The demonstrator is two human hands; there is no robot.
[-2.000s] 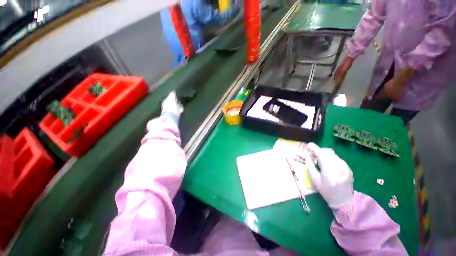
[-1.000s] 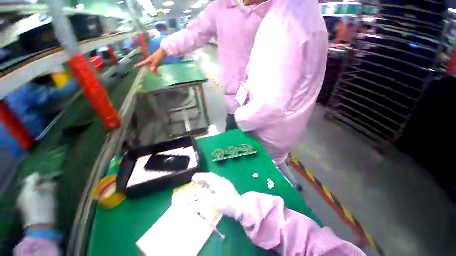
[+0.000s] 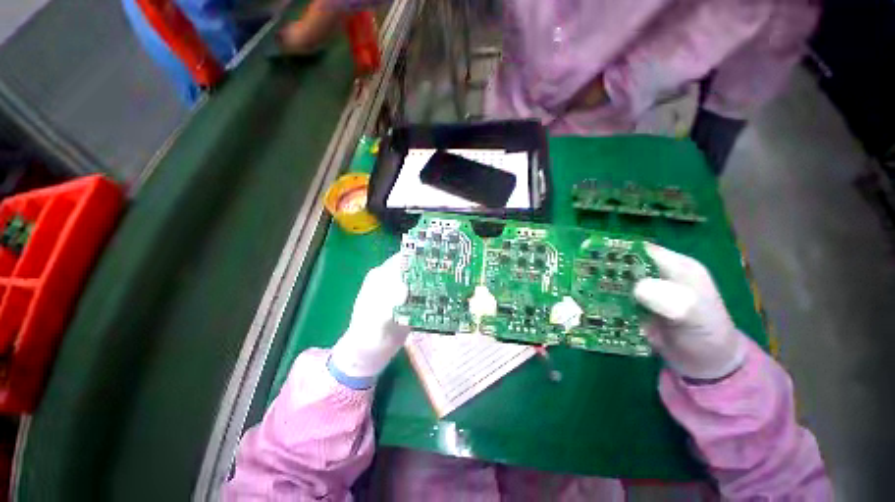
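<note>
A green circuit board panel [image 3: 525, 284] of three joined boards is held up over the table, its flat side with small parts facing me. My left hand [image 3: 378, 309], white-gloved with a blue band at the cuff, grips its left end. My right hand [image 3: 687, 309], white-gloved, grips its right end with the fingers at the edge. White patches show near the joints between the boards. The printed record sheet [image 3: 466, 371] lies on the table below, partly hidden by the panel. A thin stick [image 3: 550, 363] shows partly beside it.
A black tray [image 3: 393, 162] holds white paper and a black phone [image 3: 468, 178]. A yellow tape roll [image 3: 351, 202] is left of it. Another board panel [image 3: 638, 201] lies at the table's back right. The conveyor [image 3: 177, 245] and red bin [image 3: 69, 270] are left. A pink-coated person [image 3: 648, 59] stands ahead.
Both hands now hold a board panel between them above the table. Before, my left hand was over the conveyor and my right hand was at the papers. The view has turned back from the right.
</note>
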